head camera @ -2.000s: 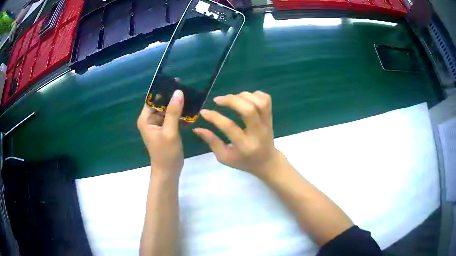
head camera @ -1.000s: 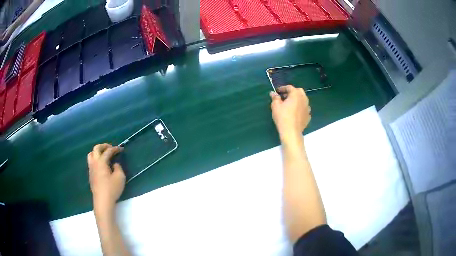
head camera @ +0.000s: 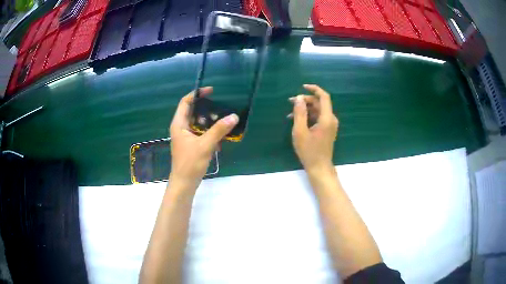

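My left hand (head camera: 194,133) holds a phone frame (head camera: 230,69) upright by its lower end, thumb on the dark area beside the orange edging. The frame's centre is see-through and a pale patch shows at its top end. A second phone frame (head camera: 151,161) lies on the green surface behind my left wrist, orange end to the left, partly hidden by my hand and wrist. My right hand (head camera: 315,125) is raised to the right of the held frame, not touching it, fingers curled. Whether something small is between its fingertips cannot be told.
A white mat (head camera: 388,205) lies nearest me on the green surface (head camera: 377,105). A black tray (head camera: 41,216) is at the left. Across the far side are a red tray (head camera: 55,39), a dark tray (head camera: 150,28) and another red tray (head camera: 383,25). Paper sheets (head camera: 491,205) hang at the right.
My left hand has let go of the frame on the green surface and now holds up another. My right hand has left the frame at the right, which no longer lies there.
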